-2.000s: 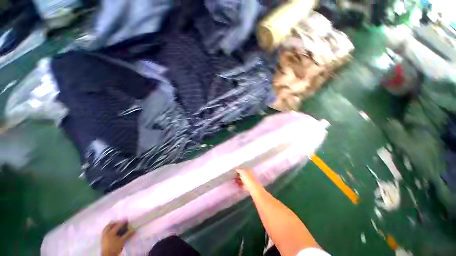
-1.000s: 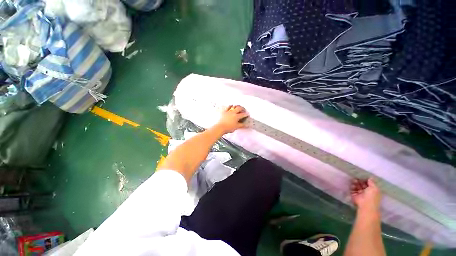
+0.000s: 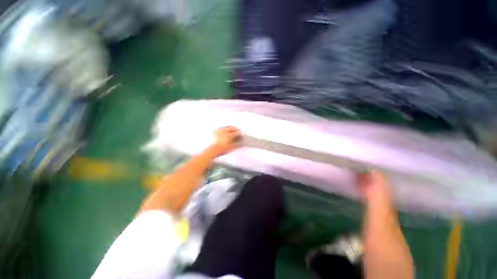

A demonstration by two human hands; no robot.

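Note:
The frame is motion-blurred. A fat pale pink fabric roll (image 3: 321, 136) lies across the floor in front of me. The metal rule (image 3: 305, 152) lies lengthwise along its top. My left hand (image 3: 228, 137) is on the rule's end near the roll's left end, fingers over it. My right hand (image 3: 371, 182) is at the rule's near edge further right, fingertips against rule and roll. The rule's far right part blurs into the roll. Whether my right fingers grip the rule is too blurred to tell.
A dark navy fabric pile (image 3: 349, 60) lies behind the roll. Blurred blue and white sacks (image 3: 43, 120) stand at the left. Yellow lines (image 3: 453, 248) mark the green floor. Crumpled plastic wrap (image 3: 215, 196) lies by my knee, and a shoe shows at the bottom.
The view has turned, so the roll appears flatter across the frame and further left. Both hands remain at the rule in about the same places on the roll.

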